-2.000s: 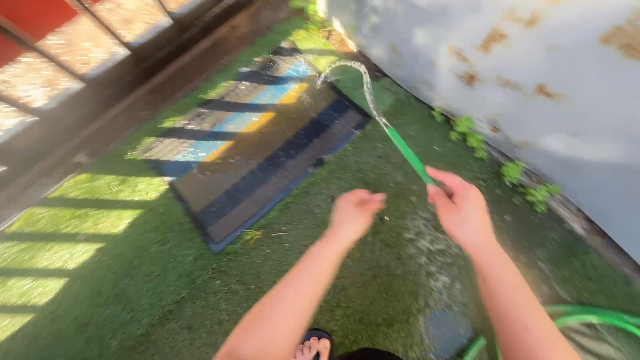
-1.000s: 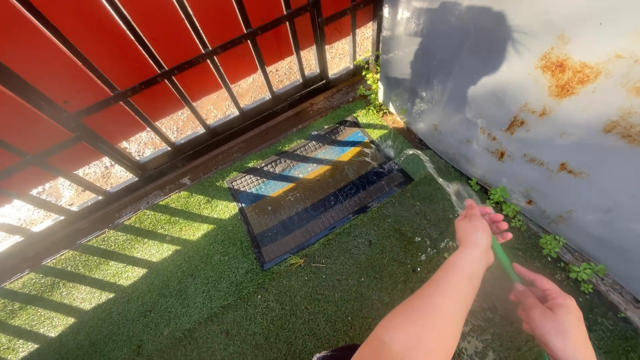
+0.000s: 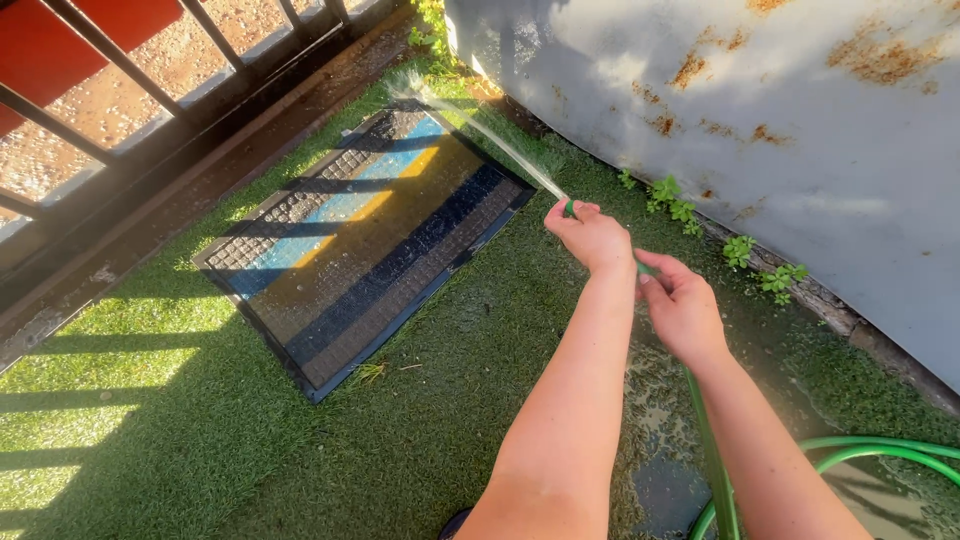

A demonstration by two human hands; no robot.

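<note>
My left hand (image 3: 596, 238) grips the end of a green garden hose (image 3: 705, 431), its thumb at the mouth. From there a narrow jet of water (image 3: 510, 150) runs up and left, splashing at the far corner of a wet doormat (image 3: 375, 247). The mat has grey, blue, yellow and dark stripes with a black border and lies flat on artificial grass. My right hand (image 3: 679, 304) is closed round the hose just behind and below the left one. The hose hangs down past my right wrist.
A dark metal barred fence (image 3: 142, 79) runs along the upper left. A rusty pale metal sheet (image 3: 750, 97) stands at the right, with small green weeds (image 3: 675, 202) at its base. Hose loops (image 3: 885, 450) lie at lower right beside puddled water (image 3: 667, 480).
My left hand, free of the hose two seconds ago, now holds its end, ahead of the right hand. The arcing water has become a straighter jet reaching the mat's far corner.
</note>
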